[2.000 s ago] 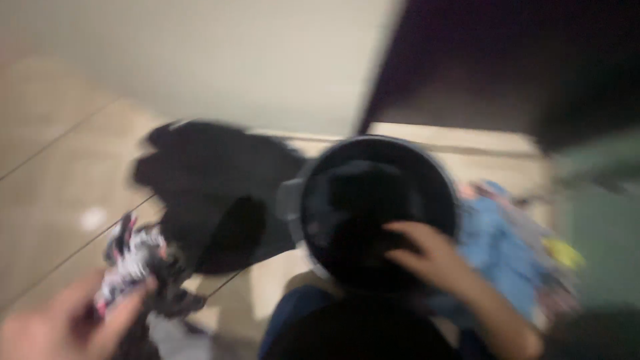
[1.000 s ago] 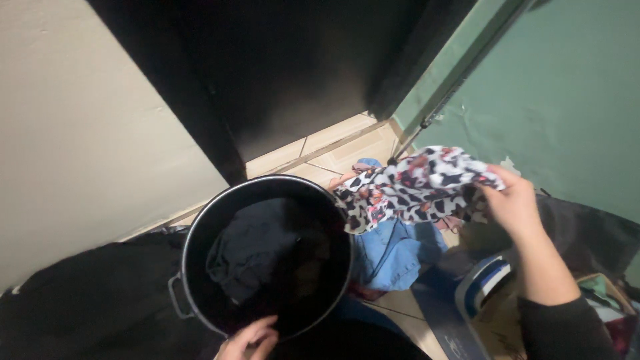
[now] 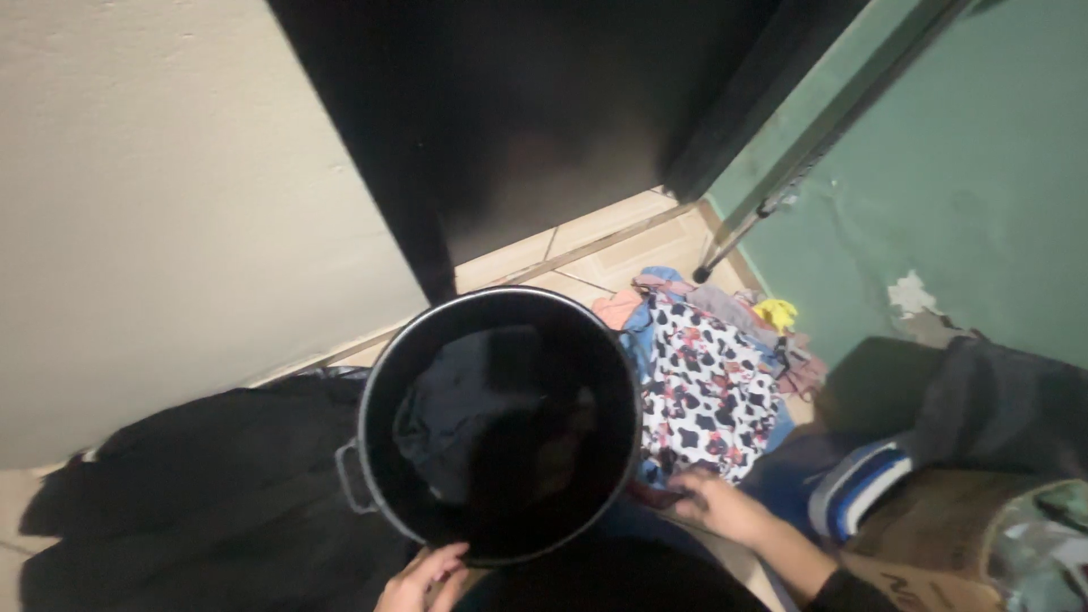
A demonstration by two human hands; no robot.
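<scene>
A large dark round pot (image 3: pixel 501 425) with a metal rim and side handle stands at the centre, dark cloth (image 3: pixel 450 416) lying inside it. My left hand (image 3: pixel 425 578) rests its fingers on the near rim. On the floor right of the pot, a white cloth with black patches and red print (image 3: pixel 710 391) lies spread over a heap of clothes, among them a yellow piece (image 3: pixel 775 314) and a peach one (image 3: pixel 616 308). My right hand (image 3: pixel 714 501) is at the near edge of that heap, fingers by a dark reddish cloth (image 3: pixel 653 495); whether it grips it is unclear.
Black cloth (image 3: pixel 212 484) covers the floor at left. A dark door (image 3: pixel 544 127) stands ahead, between a pale wall (image 3: pixel 170 195) and a green wall (image 3: pixel 960 187). A metal pole (image 3: pixel 739 242) leans at the corner. An open cardboard box (image 3: pixel 926 527) sits at lower right.
The patterned cloth, held up by my right hand a second ago, now lies on the heap, let go. My right hand has come down to the heap's near edge. My left hand stays by the pot's rim.
</scene>
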